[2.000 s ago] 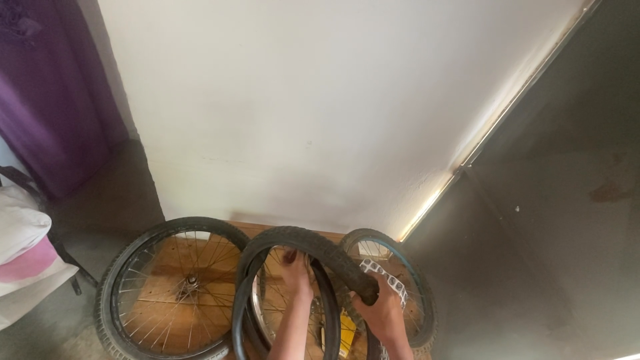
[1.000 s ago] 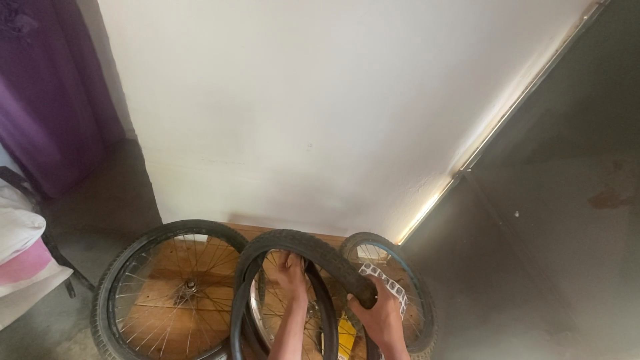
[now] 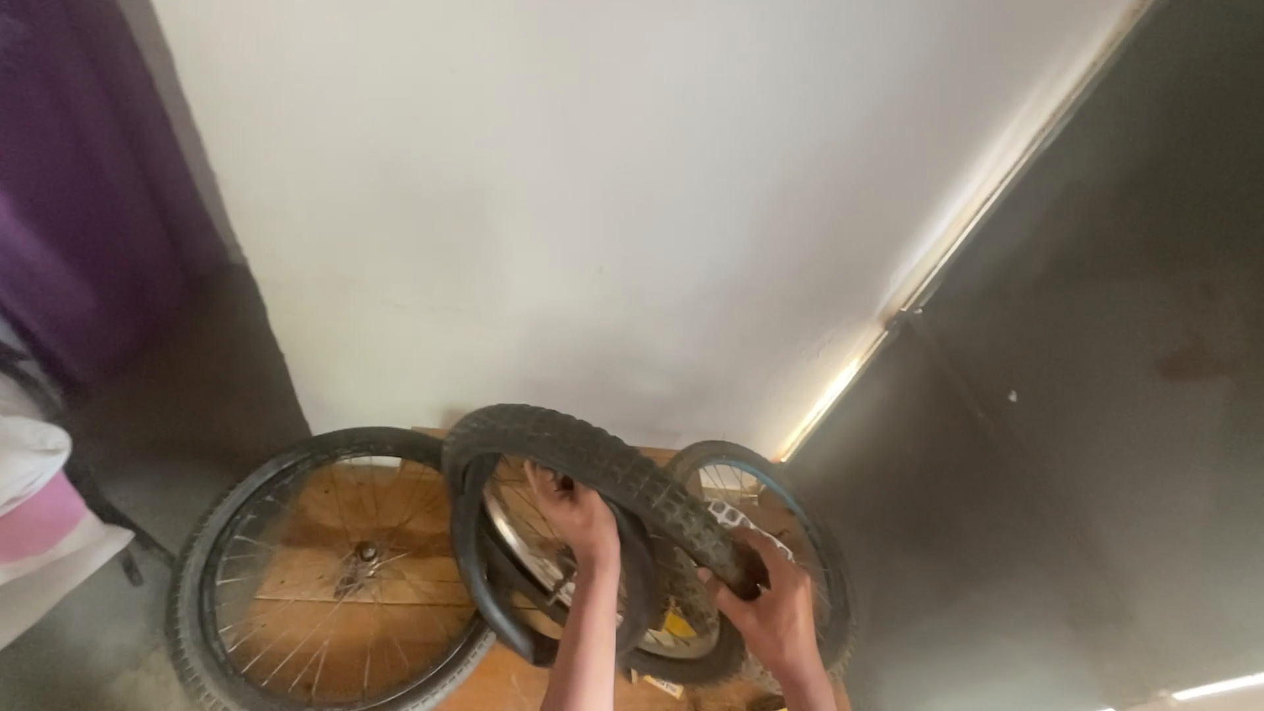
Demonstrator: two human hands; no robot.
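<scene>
A loose black knobby bicycle tire [image 3: 592,456] stands tilted at the bottom centre, above a wooden surface. My right hand [image 3: 775,597] grips its tread on the right side, thumb and fingers around it. Inside the tire's loop is my left hand [image 3: 573,509], its fingers raised near the inner edge; whether they hold anything is unclear. A black inner tube or second tire edge [image 3: 484,583] hangs within the loop. Behind it a wheel with a silver rim [image 3: 518,538] is partly hidden.
On the left lies a spoked bicycle wheel [image 3: 188,592] over wooden boards [image 3: 415,588]. Another wheel with a blue-edged rim [image 3: 706,452] is at the right. A white wall [image 3: 592,217] rises behind, with a dark panel [image 3: 1066,444] right, a purple curtain [image 3: 89,197] and pink-and-white cloth [image 3: 44,523] left.
The held tire has tilted, and its lower left part now sits higher. My right hand still grips the tread; my left hand stays inside the loop.
</scene>
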